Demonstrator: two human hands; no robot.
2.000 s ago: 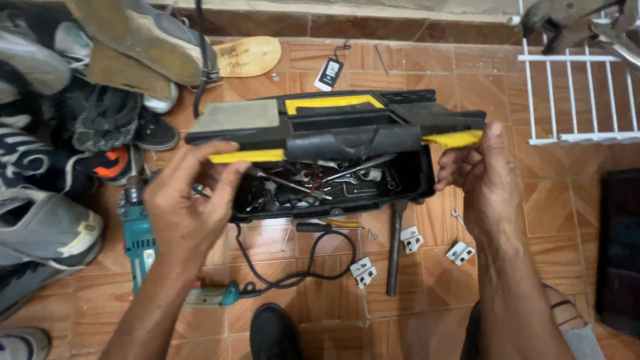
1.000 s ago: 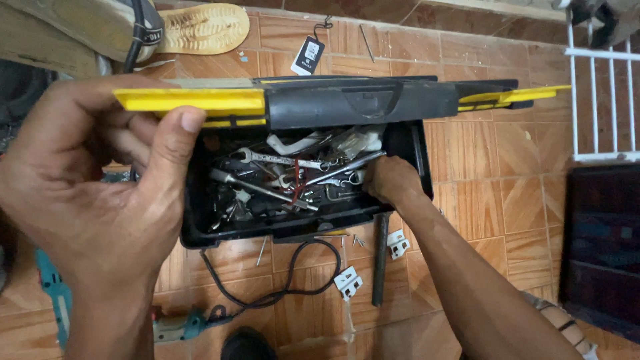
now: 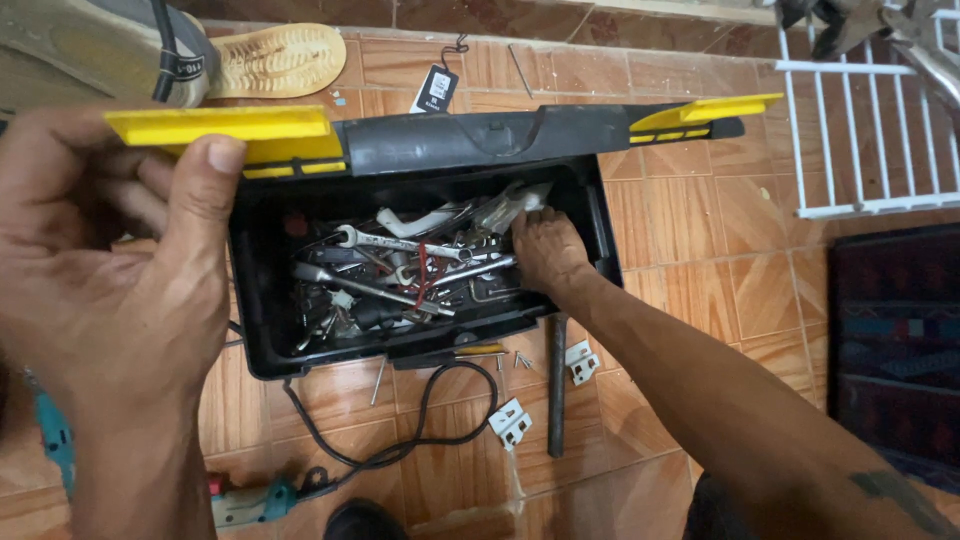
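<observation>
A black plastic toolbox (image 3: 259, 330) stands on the tiled floor with its lid (image 3: 450, 142) raised. My left hand (image 3: 127, 270) pinches a yellow latch (image 3: 225, 126) on the lid between thumb and fingers. Inside the box, at its right end, is my right hand (image 3: 551, 251), its fingertips hidden among tools beside a clear plastic bag (image 3: 510, 206). A combination wrench (image 3: 405, 244), a ratchet-like metal handle (image 3: 367, 289) and a red tie (image 3: 422, 274) lie on the pile left of that hand. Whether the right fingers grip anything cannot be told.
Below the box lie a black cable (image 3: 427, 442), white metal brackets (image 3: 510, 424), a dark bar (image 3: 556, 390) and screws (image 3: 523, 360). A teal power tool (image 3: 255, 502) is at lower left. A shoe insole (image 3: 277, 60), a white wire rack (image 3: 847, 67) and a dark panel (image 3: 892, 360) surround the area.
My right hand has left the lid's right side and gone down into the box. My left hand stays on the lid, which stands further open than at first. The view has moved nearer.
</observation>
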